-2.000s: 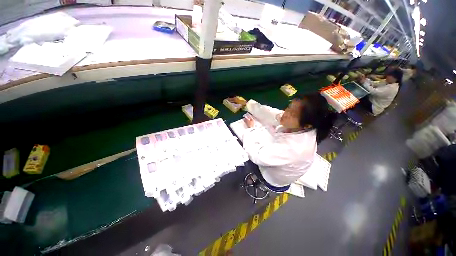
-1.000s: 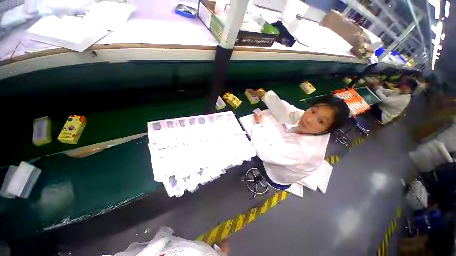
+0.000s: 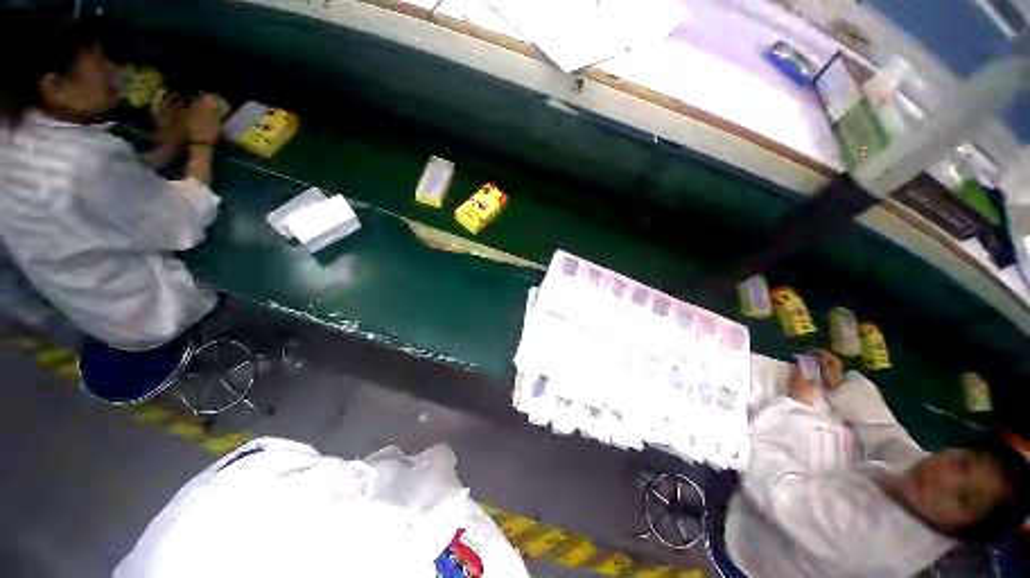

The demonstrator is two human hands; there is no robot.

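Observation:
Neither of my hands is in view. A stack of white trays (image 3: 633, 361) with jagged lower edges lies at the front edge of the green bench, right of centre. Its pockets hold pale, pinkish and grey parts, too blurred to name. Small yellow boxes (image 3: 481, 208) stand on the green belt behind the bench, some beside paler boxes (image 3: 434, 181). Two whitish pieces (image 3: 325, 221) lie on the bench at the left. White clothing (image 3: 316, 514) with a red and blue mark fills the bottom edge, seemingly my own.
A seated person (image 3: 102, 226) works at the left, hands at a yellow box. Another seated person (image 3: 836, 485) is right of the tray stack, holding a small item. Stools (image 3: 138, 370) stand on the grey floor beside a yellow-and-black line (image 3: 565, 546). A post (image 3: 836, 203) rises at the right.
The view has turned left and tilted, so the tray stack appears farther right. The left seated person has come into view. The white clothing shows larger; the skin-coloured patch beside it is gone.

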